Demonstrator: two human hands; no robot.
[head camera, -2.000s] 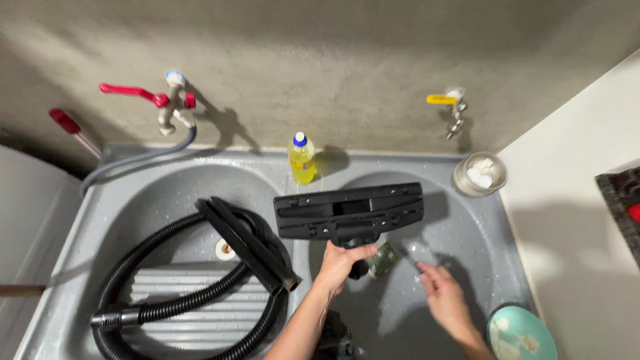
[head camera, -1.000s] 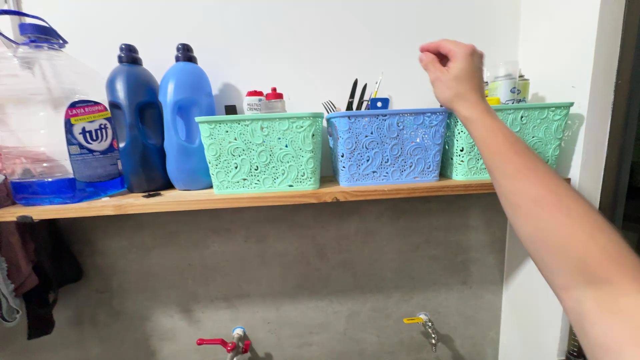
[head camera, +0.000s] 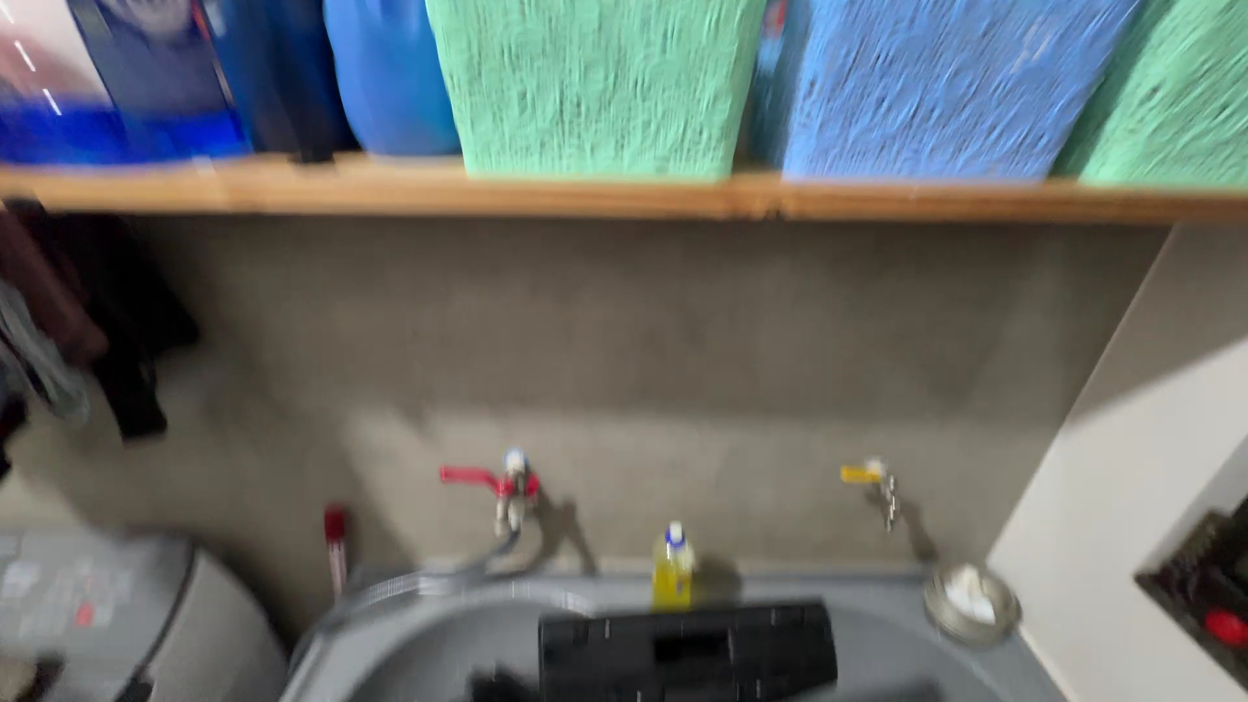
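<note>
Neither of my hands shows in the head view at this moment. A black vacuum cleaner floor head (head camera: 687, 655) is at the bottom edge, over the grey double sink (head camera: 877, 597); whatever holds it from below lies outside the frame. Just behind it stands a bottle of yellow liquid with a blue and white cap (head camera: 673, 570). A tap with a red lever (head camera: 515, 486) is on the wall to the left, and one with a yellow lever (head camera: 882, 483) to the right. The picture is blurred.
Overhead runs a wooden shelf (head camera: 604, 198) with a green basket (head camera: 595, 93), a blue basket (head camera: 946, 93), another green basket (head camera: 1180, 107) and blue bottles (head camera: 390, 78). A round container with white contents (head camera: 970, 604) sits at the sink's right corner. Dark clothes (head camera: 117, 322) hang at left.
The view has tilted down from the shelf. The raised hand and forearm seen by the baskets a second ago have left the frame, and the black floor head shows again.
</note>
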